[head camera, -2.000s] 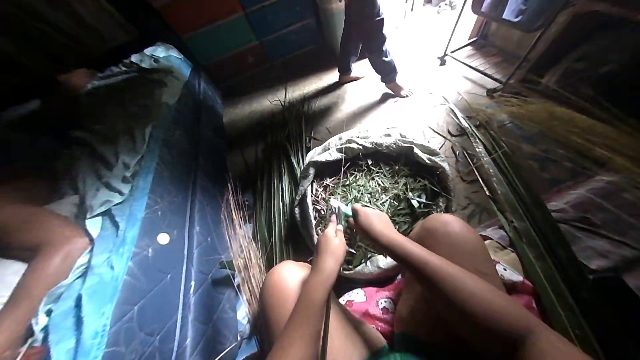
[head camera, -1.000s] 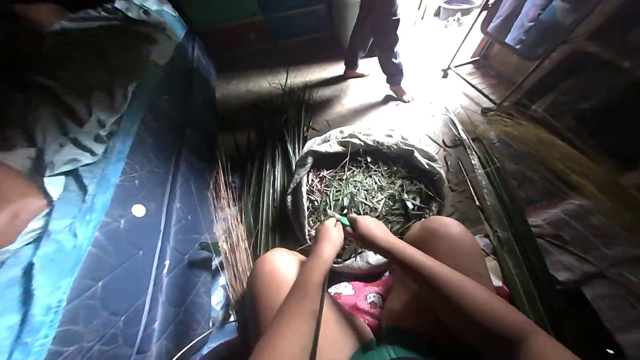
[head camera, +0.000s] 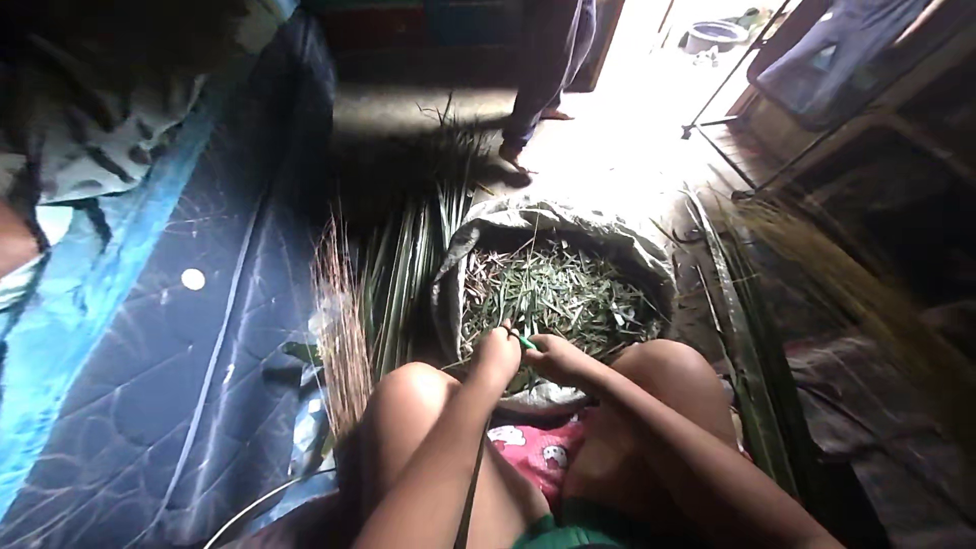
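My left hand (head camera: 499, 354) grips a long narrow leaf strip (head camera: 474, 488), which trails back between my legs. Close beside it, my right hand (head camera: 560, 358) is closed on a green-handled tool (head camera: 524, 341), perhaps a small knife; its working end is too small to make out. Both hands are above the near side of an open woven sack (head camera: 553, 217) with a rolled-down rim. Short cut pieces of green and brownish leaf (head camera: 557, 293) fill the sack, which stands between my knees.
Long palm leaves (head camera: 400, 274) and a bundle of thin brown sticks (head camera: 339, 328) lie left of the sack, beside a blue mattress (head camera: 152, 381). More long leaves (head camera: 751, 366) lie right. A person's legs (head camera: 537, 76) are beyond the sack, near a metal-framed rack (head camera: 717, 133).
The standing person's feet have shifted and are closer together. My hands stay together over the sack, holding the strip and the green-handled tool.
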